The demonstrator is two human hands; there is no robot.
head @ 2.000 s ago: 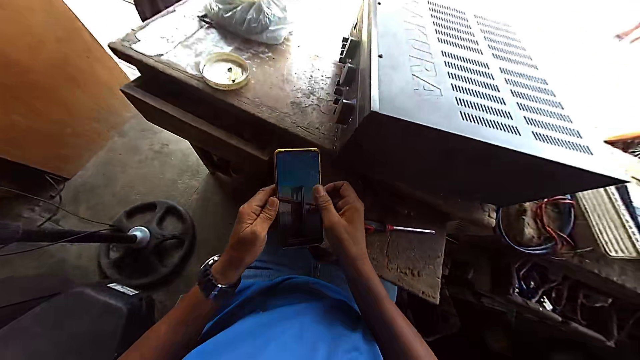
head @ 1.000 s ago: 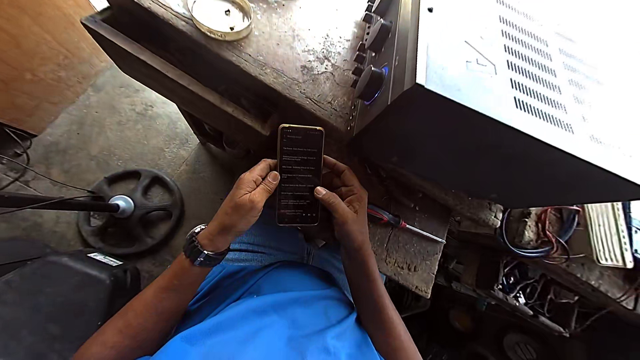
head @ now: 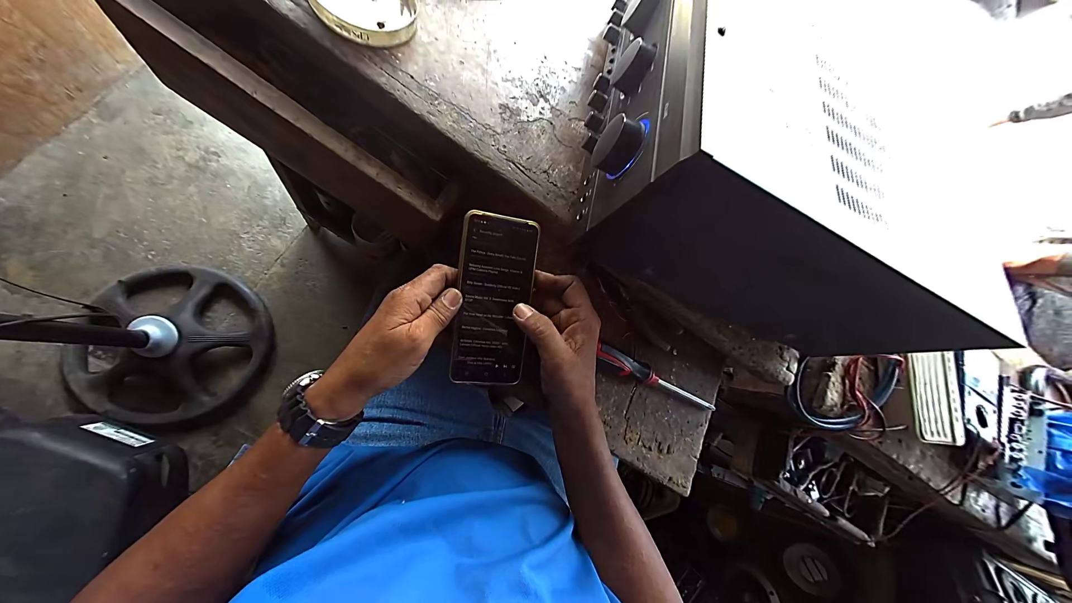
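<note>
A smartphone (head: 494,297) in a yellowish-edged case is held upright above my lap, its screen showing a dark list of text lines. My left hand (head: 402,331) grips its left edge, with the thumb along the side. On the other side, my right hand (head: 565,331) holds the right edge, its thumb over the screen's edge. A screwdriver (head: 657,383) with a red and dark handle lies on a worn wooden board just right of my right hand. Beyond the phone, an audio amplifier (head: 645,293) rests on the wooden bench, one knob ringed in blue light.
A round shallow container (head: 368,33) sits on the bench (head: 494,109). To the left are a round black stand base (head: 167,343) on the floor and a black case (head: 75,502). Coiled wires (head: 846,419) and opened electronics (head: 825,481) lie at the right.
The phone screen has gone from a picture to a dark list of text. Both hands have kept hold of the phone. The view has shifted closer to the bench's near edge.
</note>
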